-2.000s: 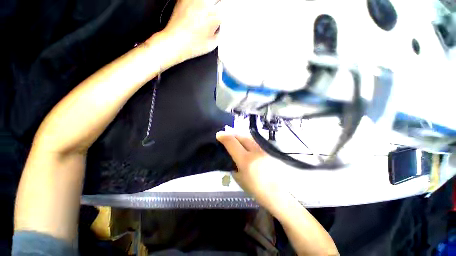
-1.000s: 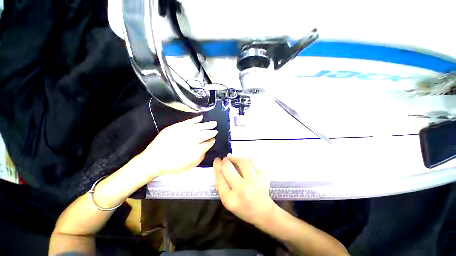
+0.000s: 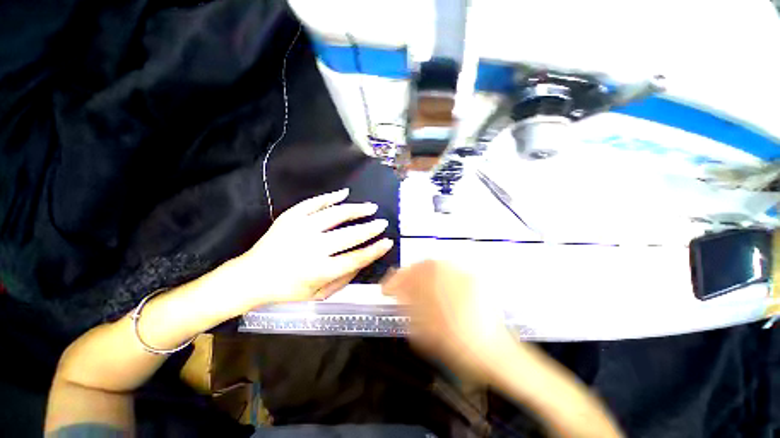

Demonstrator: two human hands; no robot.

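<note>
The black garment (image 3: 162, 145) fills the left side, and its straight right edge lies below the needle area (image 3: 389, 154) of the white sewing machine (image 3: 368, 94). A thin white stitch line (image 3: 285, 111) runs down the cloth. My left hand (image 3: 321, 248) lies flat on the cloth left of that edge, fingers slightly apart. My right hand (image 3: 440, 299) is blurred, its fingertips at the cloth's lower right corner. Whether they pinch the cloth cannot be told.
A pointed silver tool (image 3: 509, 201) lies on the white table (image 3: 599, 291), right of the needle. A smartphone (image 3: 731, 263) lies at the right. A measuring tape strip (image 3: 325, 322) runs along the front edge. Dark cloth (image 3: 667, 385) hangs below the table at the right.
The view has shifted, and the machine head appears farther right. My left hand has come from the upper cloth down to the edge near the table front. My right hand is now blurred.
</note>
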